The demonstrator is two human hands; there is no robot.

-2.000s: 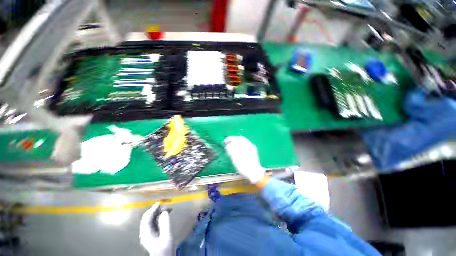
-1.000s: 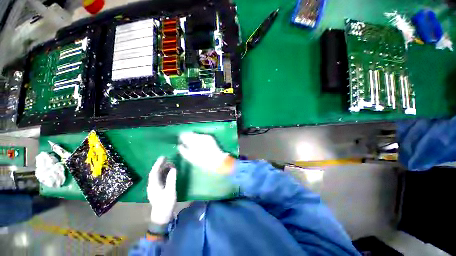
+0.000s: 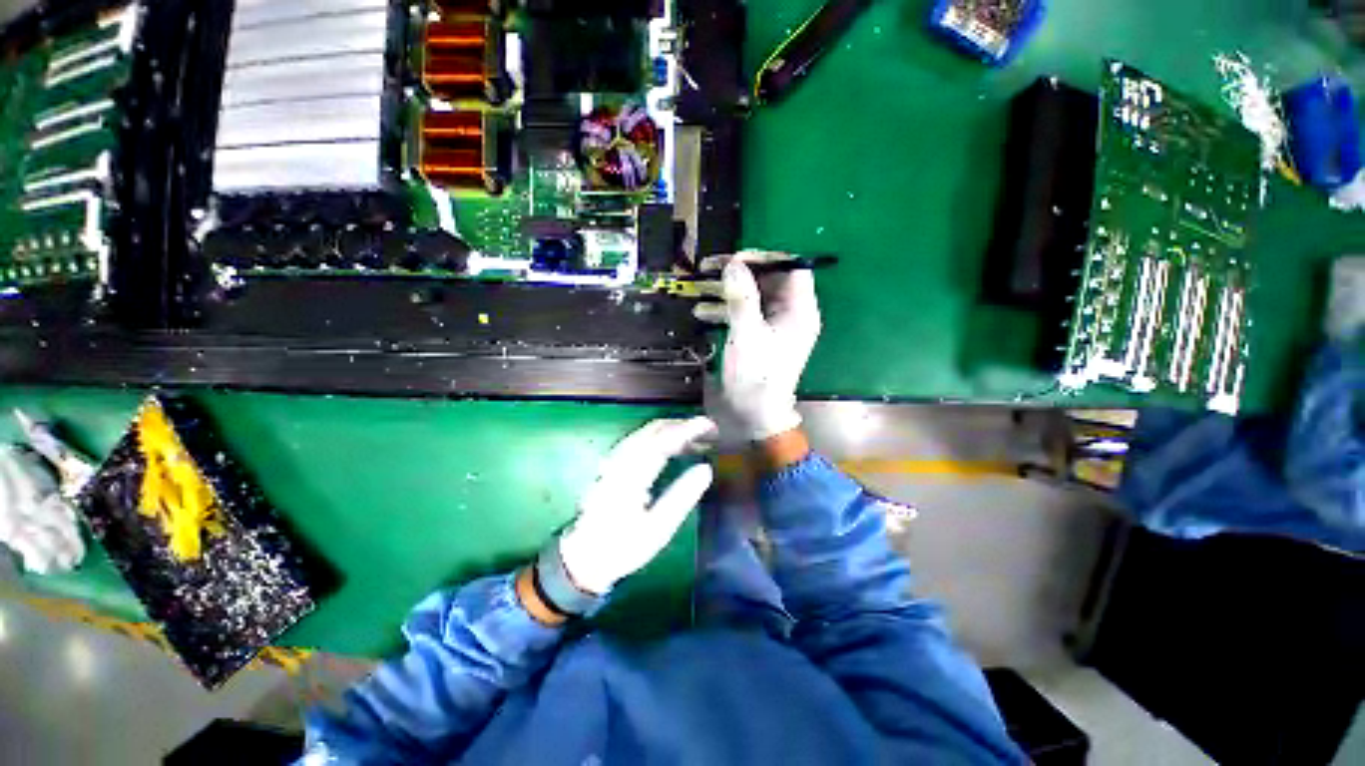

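Note:
My right hand [image 3: 767, 341], in a white glove, holds black tweezers [image 3: 786, 265] at the lower right corner of the black carrier frame [image 3: 359, 352]. The tool's left end is near a small yellow clip [image 3: 669, 285] on the frame; whether it touches cannot be told. The frame holds a board with a pale ribbed block [image 3: 304, 97], orange-brown coils [image 3: 457, 147] and a round multicoloured coil [image 3: 618, 145]. My left hand [image 3: 629, 506], gloved with a band at the wrist, is open and empty over the bench's front edge, thumb and fingers apart.
A white-speckled black plate [image 3: 225, 599] bears a yellow clump [image 3: 177, 486], with a white cloth [image 3: 38, 509] beside it. On the right mat are a green board [image 3: 1168, 225], a black block [image 3: 1036, 195] and a blue bin [image 3: 985, 23]. A coworker's blue sleeve [image 3: 1220, 472] shows at right.
My right hand has moved up and right to the frame's corner, and the dark tool now shows clearly in it. My left hand has moved right and opened. The view has shifted right.

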